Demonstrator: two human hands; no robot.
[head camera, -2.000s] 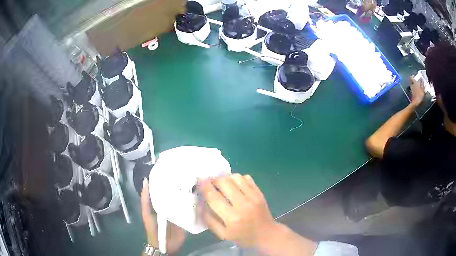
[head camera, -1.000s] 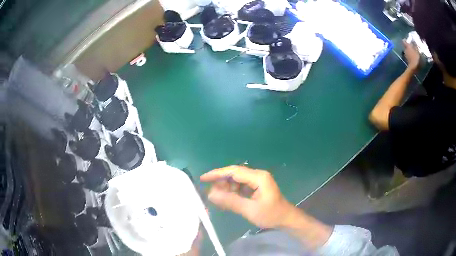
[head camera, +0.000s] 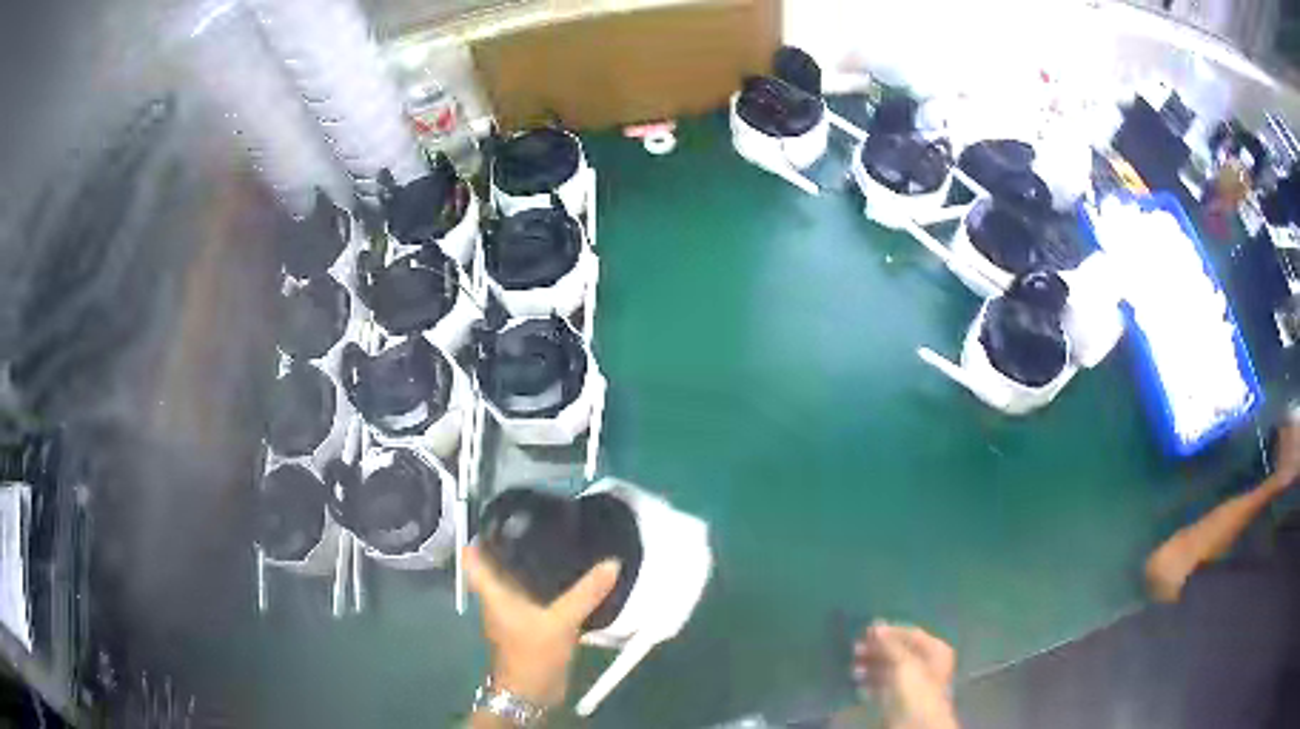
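My left hand (head camera: 530, 621), with a metal watch at the wrist, grips a camera unit (head camera: 667, 558) by its black head, low and left of centre. The unit is tilted, its white body towards the right and one white antenna pointing down. My right hand (head camera: 907, 669) is apart from it at the bottom edge, fingers curled and blurred; whether it holds anything cannot be seen. Several like camera units stand in rows at the left, the nearest one (head camera: 539, 378) just above the held unit.
More camera units (head camera: 1022, 342) stand at the upper right beside a blue tray (head camera: 1246, 373) of white pieces. A cardboard panel (head camera: 627, 64) and a small tape roll (head camera: 657, 141) are at the back. Ribbed white columns (head camera: 321, 86) stand upper left. Another person's arm (head camera: 1223, 530) is at the right.
The unit has turned from its white base facing me to its black head showing. My right hand has moved away right and down. The view has shifted, showing more of the left rows.
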